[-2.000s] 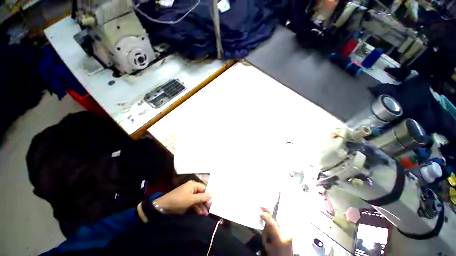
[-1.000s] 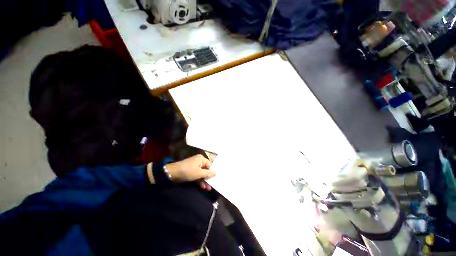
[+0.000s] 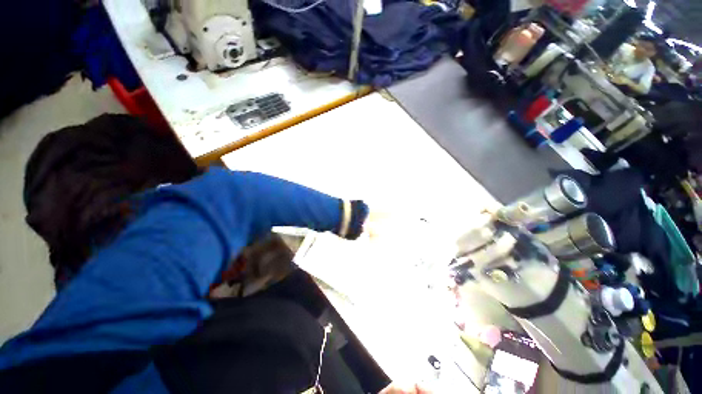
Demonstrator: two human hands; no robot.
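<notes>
A white sheet [image 3: 327,265], probably paper, lies at the near-left edge of the glaring white machine table [image 3: 308,154]. My left arm in a blue sleeve reaches over the table. My left hand [image 3: 379,223] is washed out by glare beyond its dark cuff, beside the sheet, so its fingers and any hold are hidden. My right hand [image 3: 406,388] is cut off by the bottom edge, at the table's near side. The cream sewing machine [image 3: 523,281] with black bands stands to the right.
Metal cylinders [image 3: 586,235] stand behind the machine. A lit smartphone [image 3: 509,371] lies beside it. A second machine [image 3: 219,35] is at upper left, with dark blue cloth [image 3: 400,38] near it. A dark garment heap [image 3: 100,181] is at left, by a red crate [image 3: 131,96]. A person [image 3: 635,63] is far right.
My left arm has stretched right and forward across the table, away from the near edge. The right hand shows at the bottom edge again. The camera view has shifted.
</notes>
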